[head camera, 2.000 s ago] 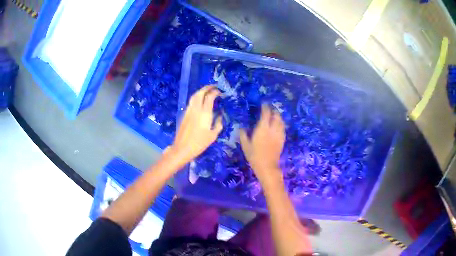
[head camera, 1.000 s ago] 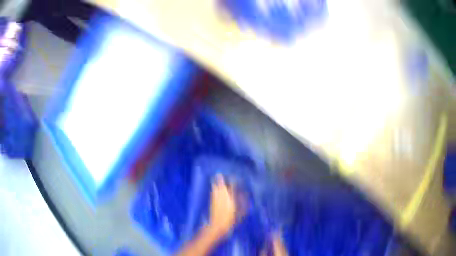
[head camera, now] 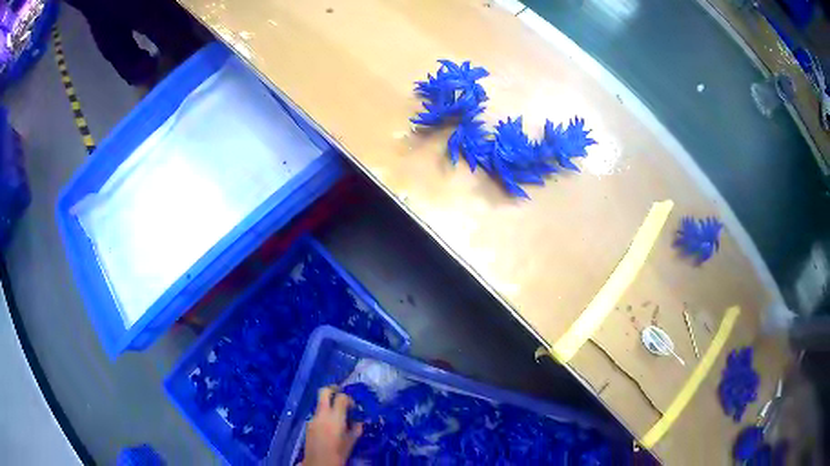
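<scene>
A large blue tote (head camera: 400, 364) full of blue spiky pieces (head camera: 473, 428) lies at the bottom, cut off by the picture's edge. My left hand (head camera: 329, 428) is over its left part, back up, with the fingertips curled at the blue pieces; whether it grips one cannot be told. My right hand is out of the picture. Several blue spiky hair pieces (head camera: 519, 153) sit in a curved row on the bench.
The bench (head camera: 364, 82) runs diagonally. Yellow strips (head camera: 617, 289) flank a small dish (head camera: 656, 340) and a thin stick (head camera: 691, 334). More blue parts (head camera: 738, 382) lie beyond. A white-lined tote (head camera: 89, 273) and another filled tote (head camera: 187, 405) are left. A person's dark-clothed legs (head camera: 114, 41) are top left.
The view has swung towards the bench, shifting the totes lower in the picture. Both hands were visible over the tote before; now only the left one shows, and the right has left the picture.
</scene>
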